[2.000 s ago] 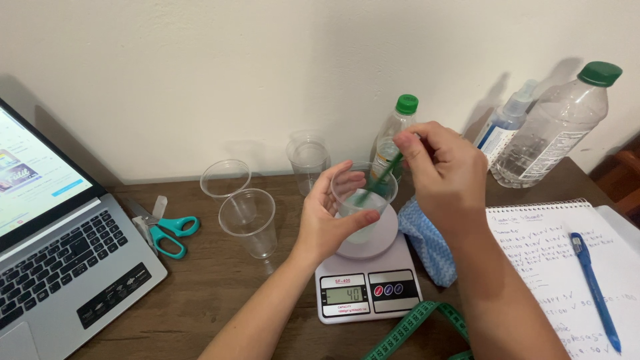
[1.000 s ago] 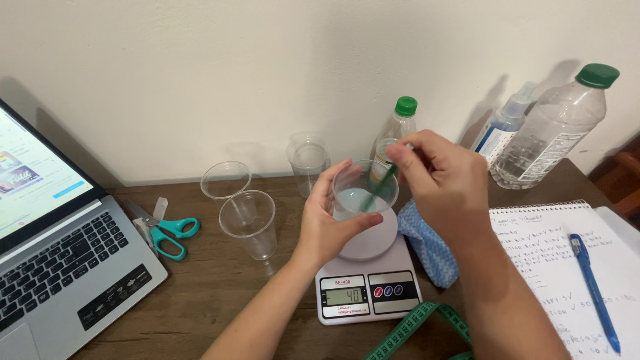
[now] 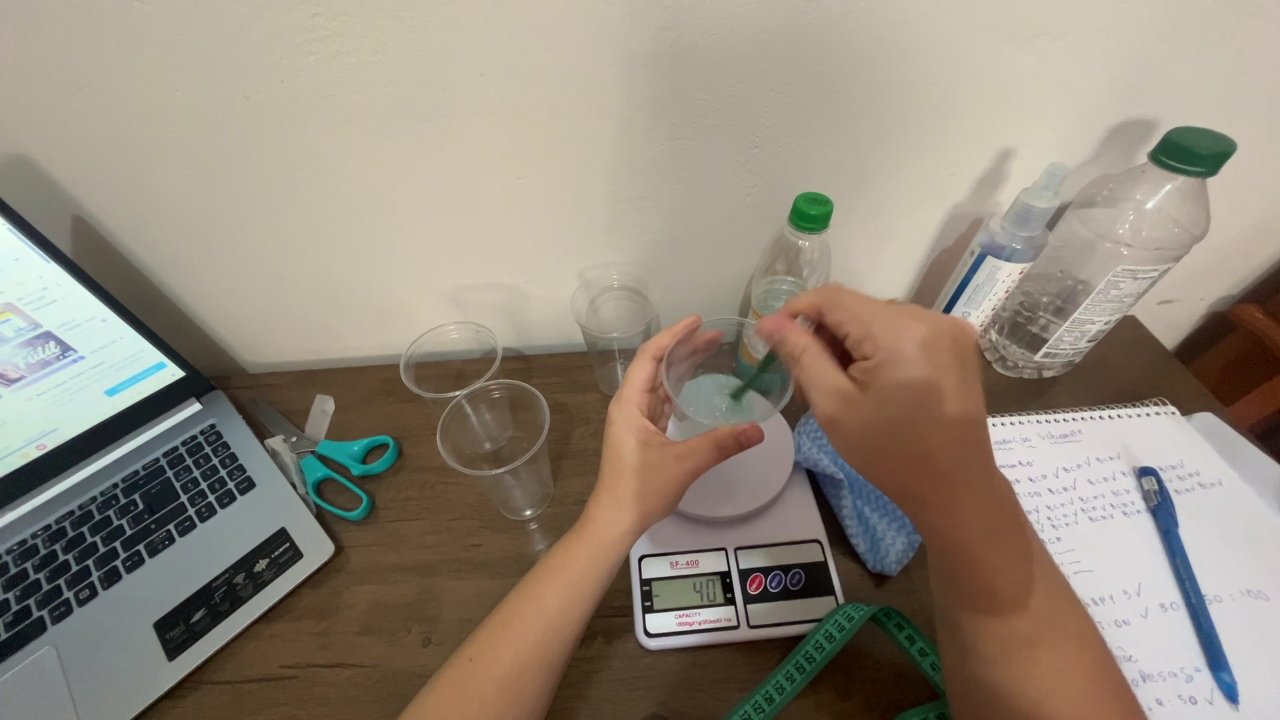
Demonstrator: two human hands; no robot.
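My left hand (image 3: 665, 430) is wrapped around a clear plastic cup (image 3: 690, 405) that holds a pale, cloudy liquid. The cup is over the round platform of a white digital kitchen scale (image 3: 745, 480); whether it touches the platform cannot be told. Between the fingertips of my right hand (image 3: 870, 375) is a thin green stick (image 3: 755, 375), slanting down into the liquid. Its upper end is hidden by the fingers. Behind the cup stands a small plastic bottle (image 3: 800, 260) with a green cap.
Several clear plastic cups (image 3: 500, 470) stand left of the scale, near teal-handled scissors (image 3: 345, 475) and a laptop (image 3: 150, 530). A blue cloth (image 3: 870, 510), green tape measure (image 3: 810, 660), spiral notebook (image 3: 1090, 580) and blue pen (image 3: 1190, 590) lie rightward. Behind are a spray bottle (image 3: 1000, 260) and large bottle (image 3: 1110, 260).
The lower end of the green stick has shifted within the cup, and my right hand has moved slightly with it. My left hand stays around the cup.
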